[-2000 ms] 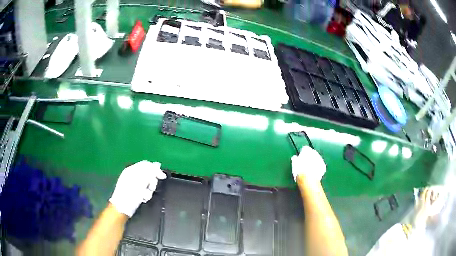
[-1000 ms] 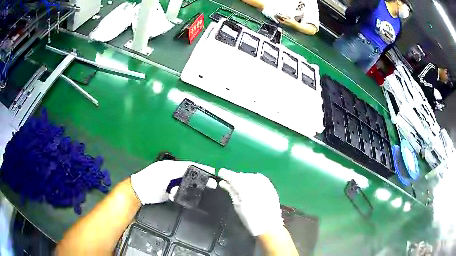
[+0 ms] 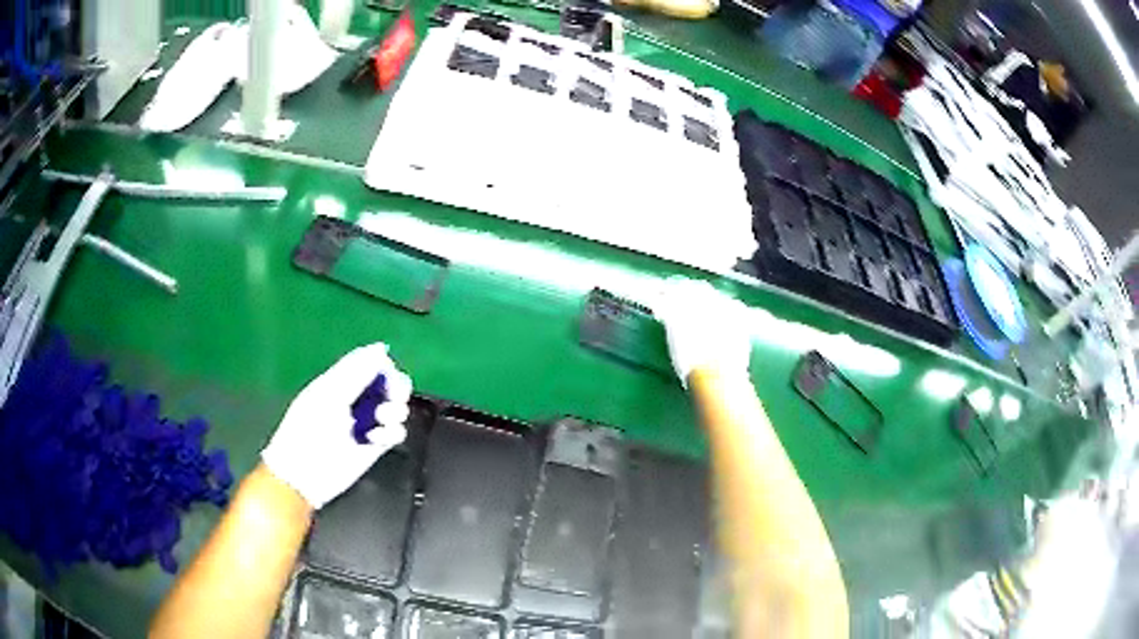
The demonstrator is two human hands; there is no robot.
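My left hand (image 3: pixel 337 424), white-gloved, holds small dark blue pieces (image 3: pixel 370 408) at the black pocketed tray's (image 3: pixel 465 506) back left corner. My right hand (image 3: pixel 706 331), also gloved, is on a phone middle frame (image 3: pixel 621 327) at the green surface beyond the tray. Its fingers hide the frame's right end. Another middle frame (image 3: pixel 571 506) sits in a tray pocket. More middle frames lie on the green surface, one to the left (image 3: pixel 316 247) and one to the right (image 3: pixel 818 381).
A blue pile (image 3: pixel 106 462) lies at left, below pale bars (image 3: pixel 187 192). A white panel with dark phone parts (image 3: pixel 537 175) and stacked black trays (image 3: pixel 849 237) stand beyond. A red sign (image 3: pixel 395 53) is behind. Light-blue discs (image 3: pixel 993 293) and white strips are far right.
My hands have parted from the middle frame held over the tray. My right hand has moved forward and right to a frame at the green surface; my left hand moved left. The camera view has turned.
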